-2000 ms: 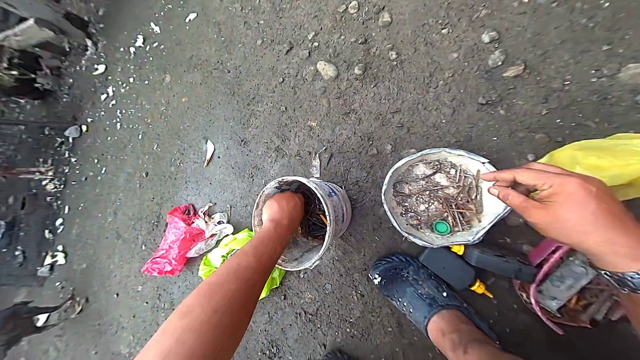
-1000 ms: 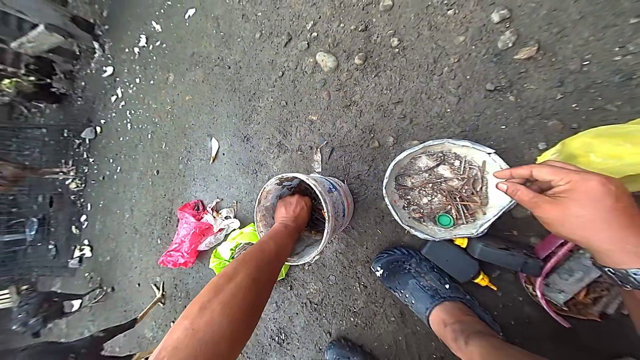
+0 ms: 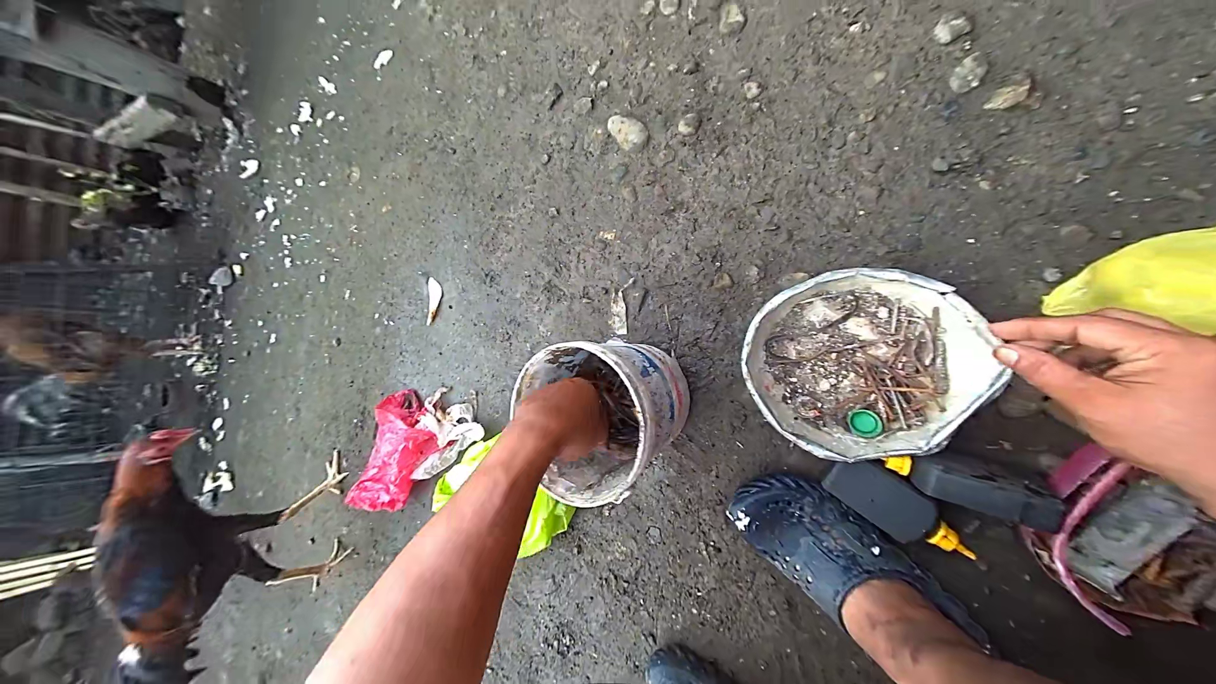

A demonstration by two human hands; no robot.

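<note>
My left hand (image 3: 562, 418) reaches into a dirty white plastic bucket (image 3: 655, 399) that holds dark debris; its fingers are hidden inside. Thumb and fingers of my right hand (image 3: 1092, 366) pinch the right rim of a shallow pale container (image 3: 969, 356). In that container lie rusty nails or sticks (image 3: 893, 385), grey dirt and a green plastic cap (image 3: 864, 423). A pink plastic bag (image 3: 391, 456), a whitish crumpled wrapper (image 3: 454, 437) and a lime-green bag (image 3: 543, 522) lie on the ground left of the bucket.
A rooster (image 3: 152, 560) stands at the lower left. Black bottles with yellow caps (image 3: 883, 499) lie beside my shoe (image 3: 807, 541). A pink-handled container (image 3: 1130, 541) of scraps is at lower right, a yellow bag (image 3: 1145, 280) above it. Stones (image 3: 627, 132) dot the ground.
The rooster has come further into view at the lower left. My left hand stays inside the bucket, and my right hand stays at the container's rim.
</note>
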